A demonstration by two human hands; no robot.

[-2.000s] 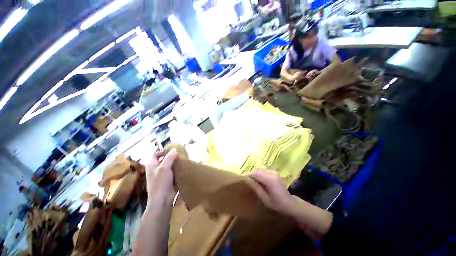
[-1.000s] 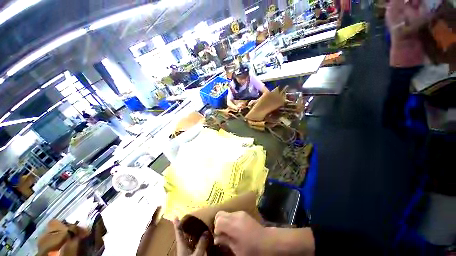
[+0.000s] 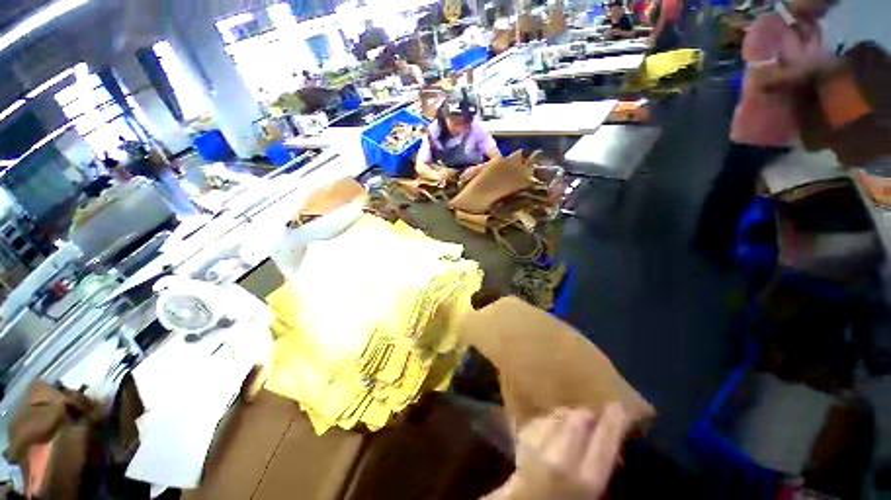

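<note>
A brown bag piece (image 3: 547, 356) is held up at the lower right of the yellow pile, its broad flat face showing. My left hand (image 3: 567, 454), judging by the wrist at its lower left, grips the piece's lower edge. The picture's bottom edge cuts this hand off. My right hand is not in view. Flat brown panels with seam lines (image 3: 278, 459) lie in front of the tall uneven stack of yellow sheets (image 3: 376, 322).
A white fan (image 3: 186, 308) and white sheet (image 3: 186, 420) are at left. A seated worker (image 3: 457, 142) is beyond brown pieces with straps (image 3: 498, 195) and a blue crate (image 3: 394, 142). Another person (image 3: 767, 98) stands across the dark aisle, holding a brown bag piece (image 3: 865, 103).
The view has turned right and levelled. The brown piece is now raised to the right of the yellow pile. One hand has left the picture.
</note>
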